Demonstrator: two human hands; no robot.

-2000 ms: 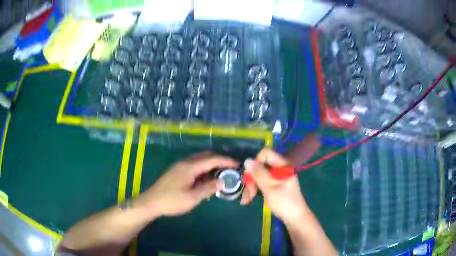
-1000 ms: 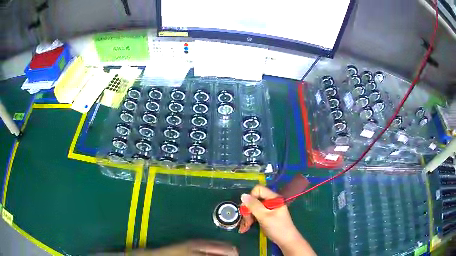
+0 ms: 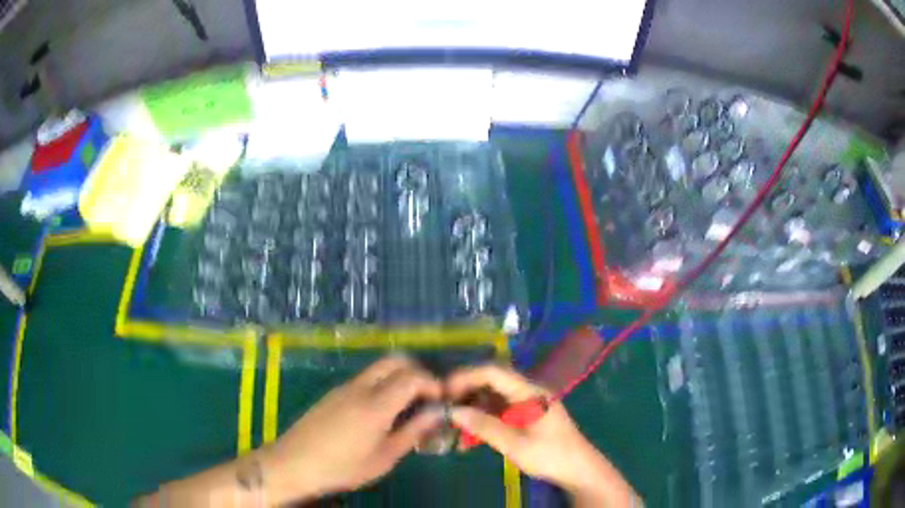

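Note:
A small round part is between my two hands at the lower centre, blurred and partly covered by fingers. My left hand grips it from the left. My right hand holds the red test clip by its sleeve, with its tip at the part's right side. The thin red wire runs from the clip up to the upper right. The clip's exact contact with the part is too blurred to tell.
A parts tray with rows of round parts lies beyond my hands. A second parts tray is at the right, an empty ribbed tray at the lower right. A brownish-red block lies beside the wire. The monitor stands behind.
My left hand has come up from the lower edge and taken hold of the round part. My right hand still holds the red clip. The view has shifted.

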